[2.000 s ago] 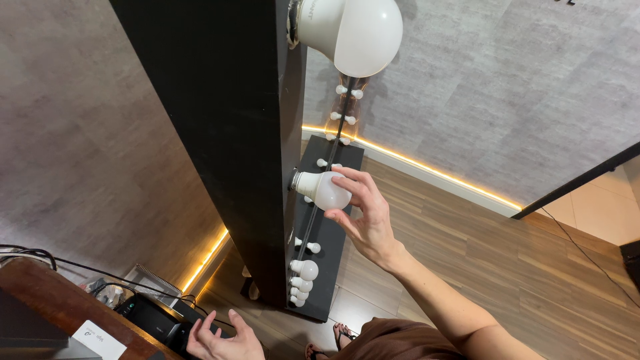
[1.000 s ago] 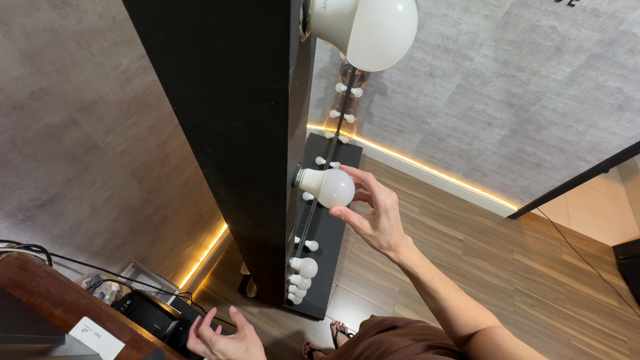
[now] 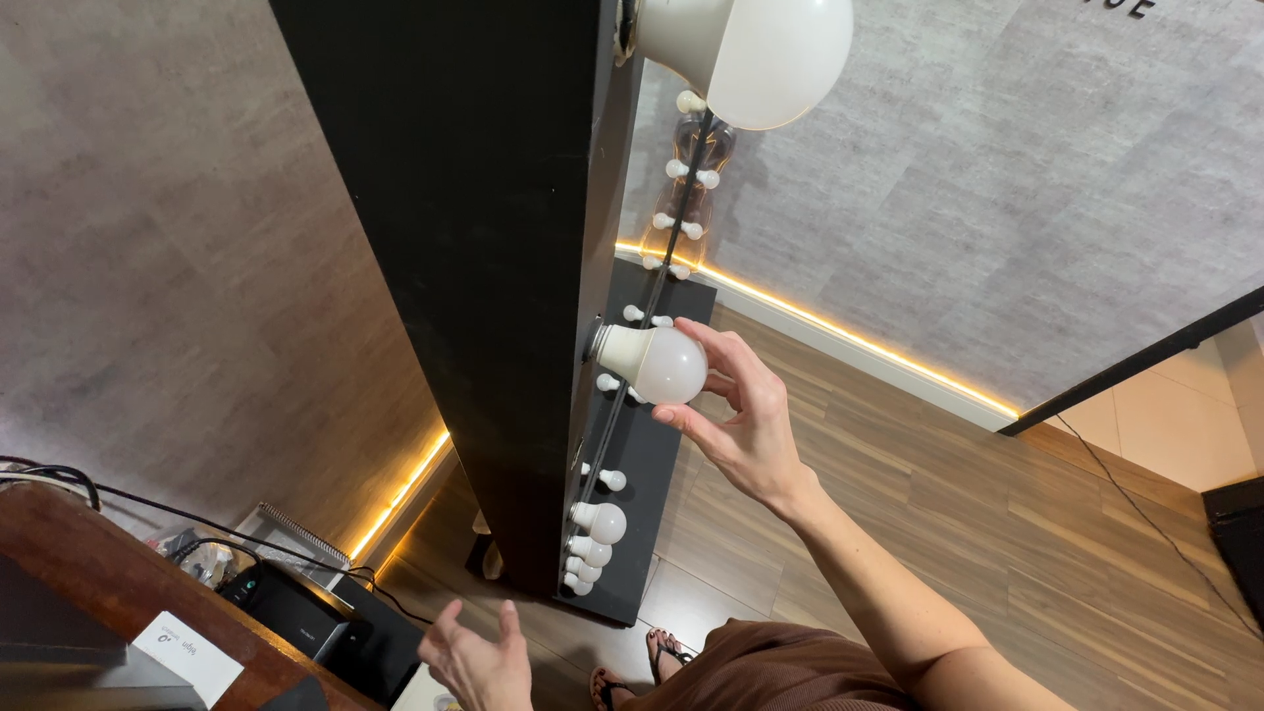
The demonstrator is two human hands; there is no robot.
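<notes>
My right hand (image 3: 746,415) holds a white light bulb (image 3: 673,365) by its frosted globe, thumb below and fingers above. The bulb's metal screw base shows at the socket on the side of a black mirror frame (image 3: 464,197), with some of its thread exposed. My left hand (image 3: 481,657) hangs low with its fingers apart and nothing in it. A larger-looking white bulb (image 3: 780,59) sits nearer the camera on the same frame. Several more bulbs (image 3: 599,523) line the frame farther down, and small bulbs (image 3: 707,179) show along the far edge with their reflections.
At lower left stands a brown wooden desk (image 3: 59,553) with a white card (image 3: 188,657), a black device (image 3: 291,607) and cables. A grey wall (image 3: 948,178) with a lit strip at its foot borders the wood floor (image 3: 869,494). A cable lies at right.
My right hand stays at the same bulb while its fingers shift on the globe. More of the bulb's metal base shows outside the socket now. My left hand stays low and empty.
</notes>
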